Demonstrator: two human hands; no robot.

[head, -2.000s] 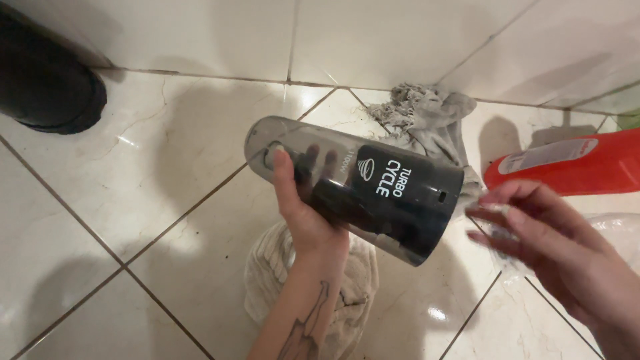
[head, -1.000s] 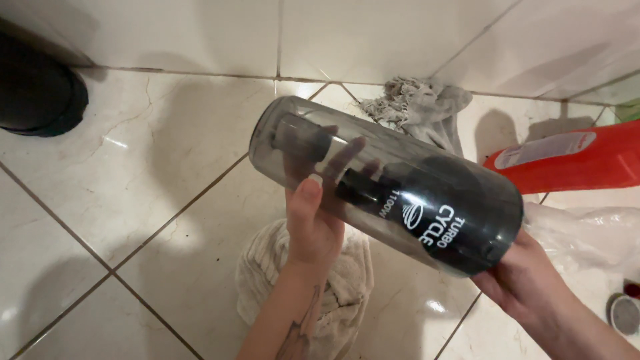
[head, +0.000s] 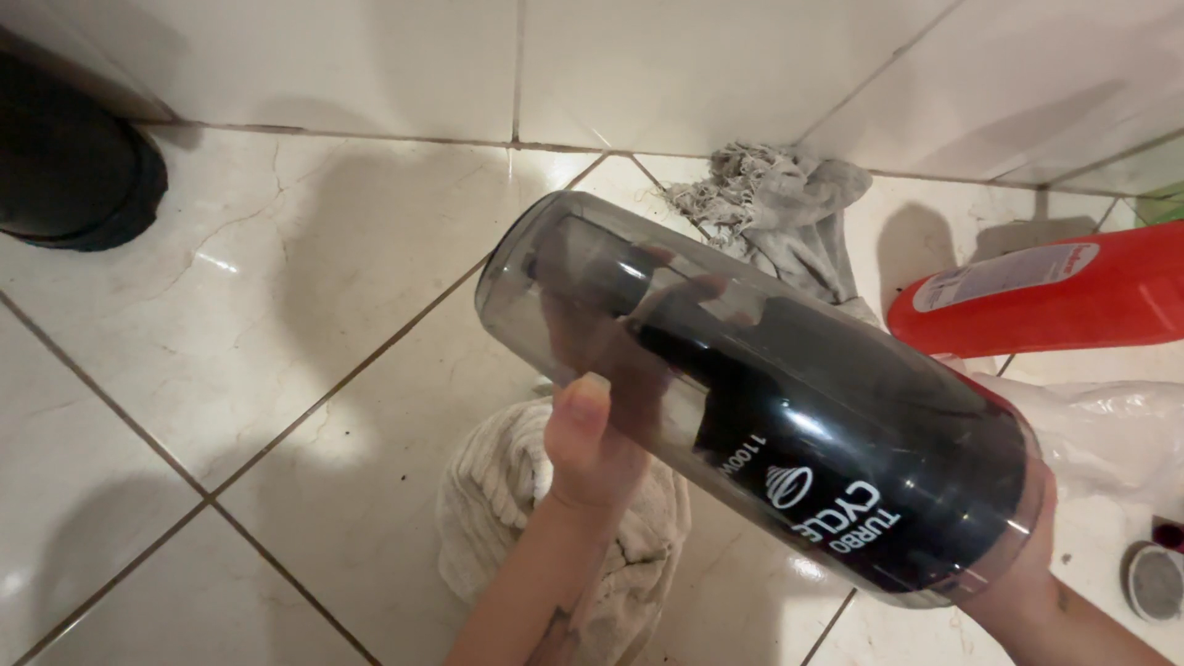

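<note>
A smoky clear plastic vacuum cleaner dust container [head: 684, 370] with a black inner part and white lettering is held tilted above the floor. My left hand [head: 597, 430] grips its left half, thumb on the near side and fingers showing through the clear wall behind. At the lower right end, my right hand [head: 1027, 546] holds the container's base, its fingers mostly hidden behind it. Below my left hand and wrist, a crumpled whitish cloth [head: 499, 490] lies on the tiles.
A grey frayed rag [head: 795, 203] lies by the wall. A red plastic bottle [head: 1054, 287] rests at the right, with a clear plastic bag [head: 1119, 425] below it. A small round grey part [head: 1154, 581] lies lower right. A black cylindrical object [head: 74, 157] stands at the upper left.
My right hand, off the container two seconds ago, has come onto its right end. The container has turned a little in my hands, and its lettering now sits lower.
</note>
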